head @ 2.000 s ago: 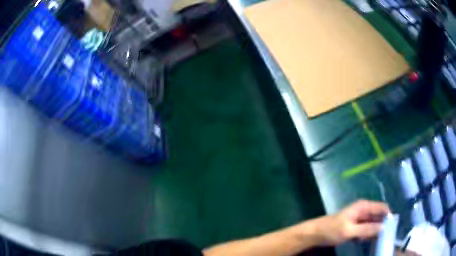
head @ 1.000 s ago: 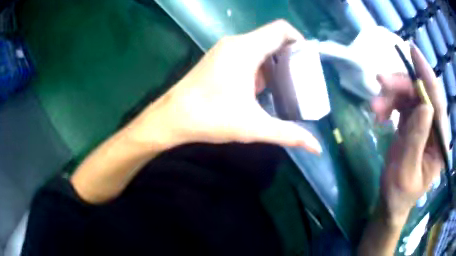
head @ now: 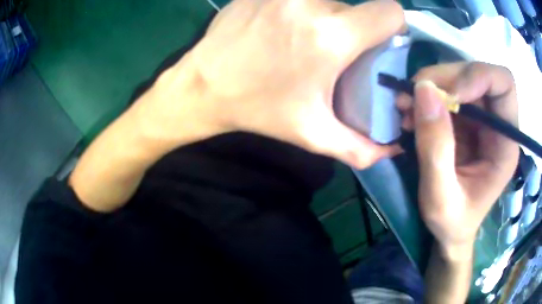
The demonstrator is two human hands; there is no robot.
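My left hand (head: 285,77) is bare and holds a pale blue-grey housing (head: 385,101) between its fingers and thumb, near the bench edge. The housing's darker rounded side lies toward my palm. My right hand (head: 463,130) grips a slim black-handled tool (head: 499,123) with a gold-yellow band. The tool's dark flat tip is over the housing's pale face; I cannot tell if it touches. A crumpled white cloth (head: 490,40) lies behind my right hand.
Trays of pale housings (head: 514,205) are at the right edge, partly cut off. The green bench edge (head: 389,199) runs diagonally below my hands. Blue crates (head: 16,44) stand on the floor at far left. Part of a dark blue garment shows at the bottom.
My view has swung down from the cardboard and bench to my hands. My left hand and the housing appear closer. My right hand has moved left, bringing the tool tip over the housing.
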